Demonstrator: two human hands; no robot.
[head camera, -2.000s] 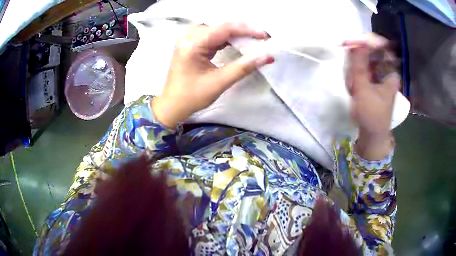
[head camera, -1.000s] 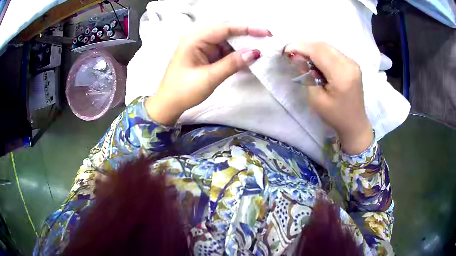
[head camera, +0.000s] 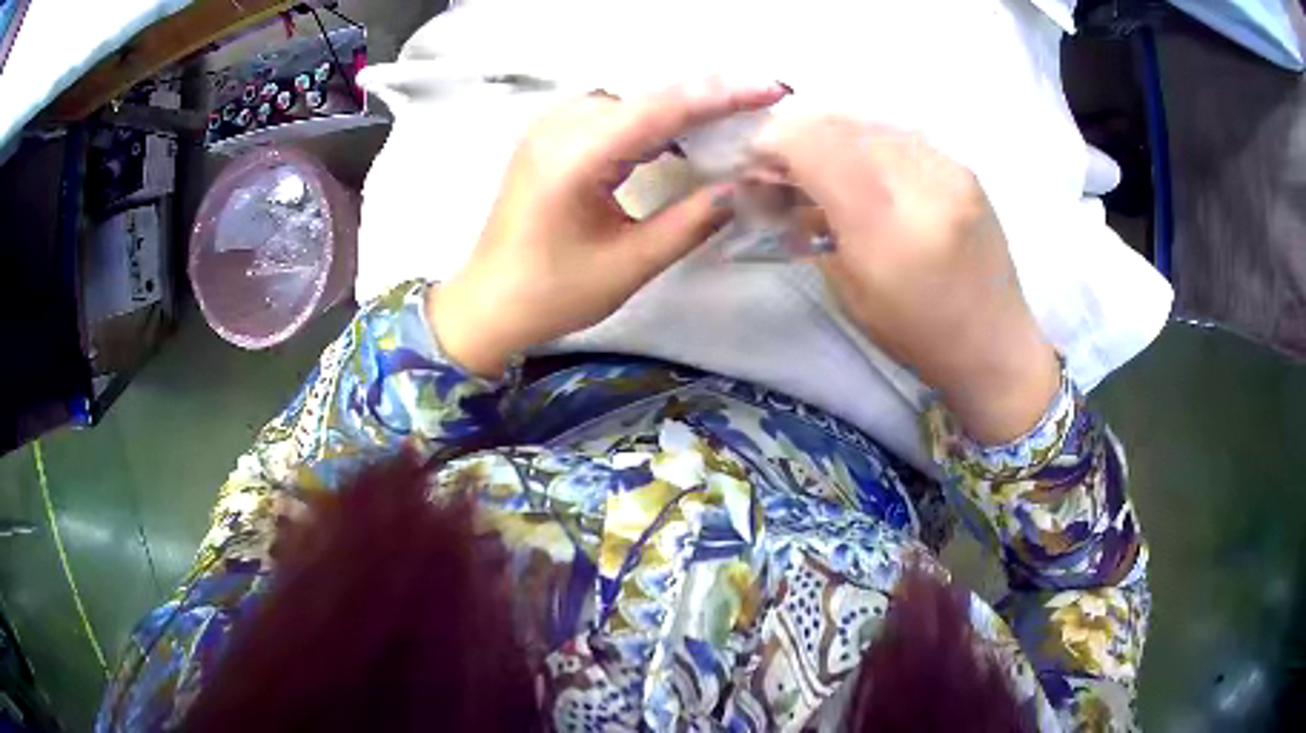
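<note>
The large white garment (head camera: 988, 72) is spread over my lap, with a folded edge running down toward my waist. My left hand (head camera: 573, 215) holds a fold of it between thumb and forefinger. My right hand (head camera: 917, 236) is blurred, with its fingertips at the left fingertips over the same fold. Something small and shiny shows under the right fingers, probably the snips (head camera: 774, 241), too blurred to be sure. I cannot make out a needle or thread.
A pink translucent tub (head camera: 265, 251) with clear scraps inside stands at the left. Above it is a box of small spools (head camera: 279, 98). The wooden table edge (head camera: 158, 50) crosses the upper left corner. A dark blue upright bar (head camera: 1159, 172) stands at the right, above the green floor.
My right hand was out to the right with a thread pulled taut, then came back left to the fold and now meets my left fingertips. My left hand has barely moved.
</note>
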